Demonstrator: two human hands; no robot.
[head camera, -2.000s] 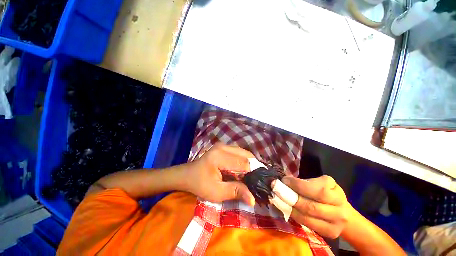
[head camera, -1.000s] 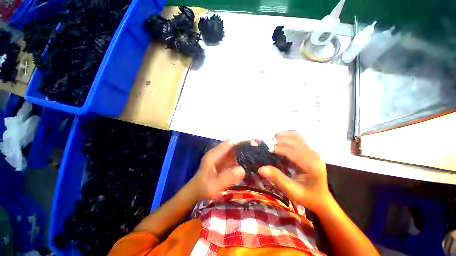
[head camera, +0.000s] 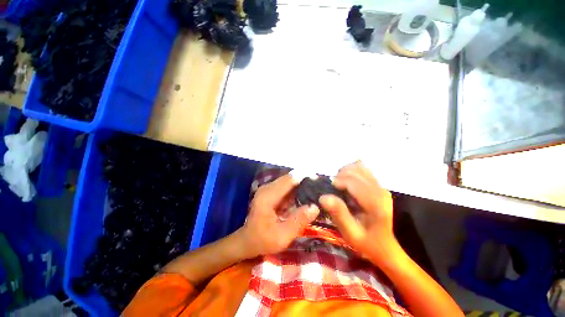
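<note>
A black spiky piece (head camera: 315, 191) is held between both hands over the checked apron, at the near edge of the white work sheet (head camera: 347, 117). My left hand (head camera: 275, 213) grips it from the left, thumb on its near side. My right hand (head camera: 362, 207) grips it from the right, thumb across its near face. The fingers cover the piece's sides and underside. Whether a small insert or applicator is in the fingers cannot be seen.
A raised blue bin (head camera: 124, 80) and a lower blue tote (head camera: 207, 204) at left hold black parts. More black pieces (head camera: 214, 21) lie at the table's back left, one (head camera: 358, 26) farther right. A tape roll (head camera: 412, 43) and white bottles (head camera: 464, 32) stand back right, beside a metal-edged box (head camera: 454, 124).
Two seconds ago the piece was lower over the lap, with white-covered right fingers visible. Both hands have since moved up to the table edge and still hold it. The camera view has shifted.
</note>
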